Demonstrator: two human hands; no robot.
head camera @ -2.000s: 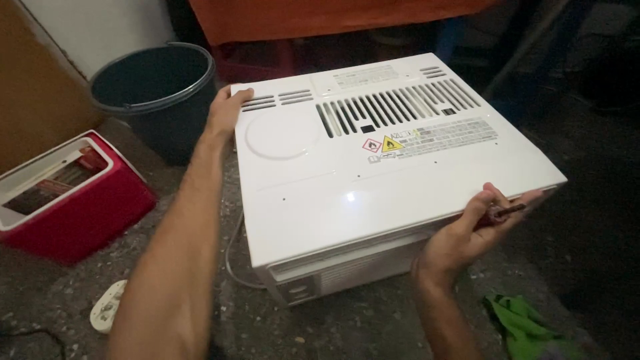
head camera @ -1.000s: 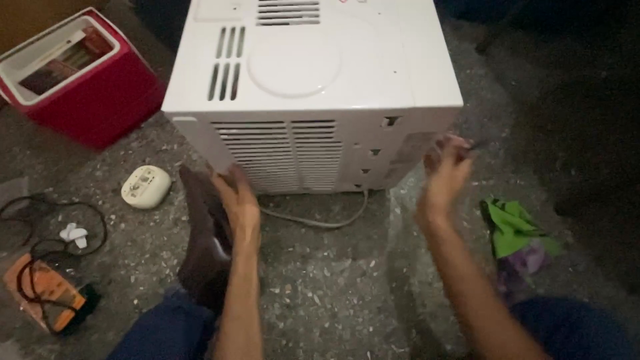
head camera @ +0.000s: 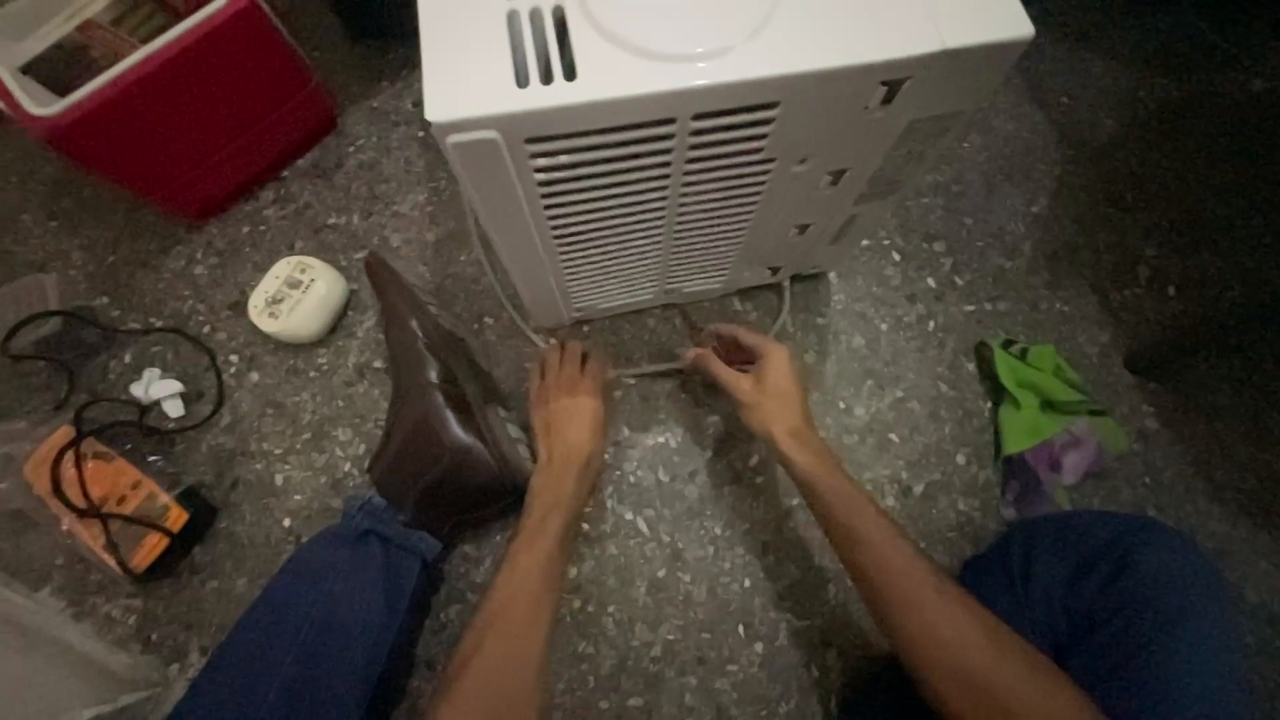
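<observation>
A white window air conditioner [head camera: 655,210] stands on the speckled floor, its louvred side facing me. A pale power cord [head camera: 650,370] loops out from under it along its near edge. My left hand [head camera: 568,400] lies over the cord on the left, fingers pointing forward; whether it grips the cord is unclear. My right hand [head camera: 755,375] pinches the cord between thumb and fingertips, just in front of the unit. A dark thin thing, partly hidden, shows by the right fingers; what it is cannot be told.
A red cooler with white rim [head camera: 200,110] sits at upper left. Near it lie a cream round device [head camera: 298,299], a black cord [head camera: 215,370] and an orange multimeter [head camera: 110,490]. My brown leather shoe [head camera: 430,420] is left of my hands. A green cloth [head camera: 1050,395] lies at right.
Two seconds ago both hands were on the air conditioner's casing; its louvred side now faces me. Since one second ago, both hands have come together at the cord. The view has shifted.
</observation>
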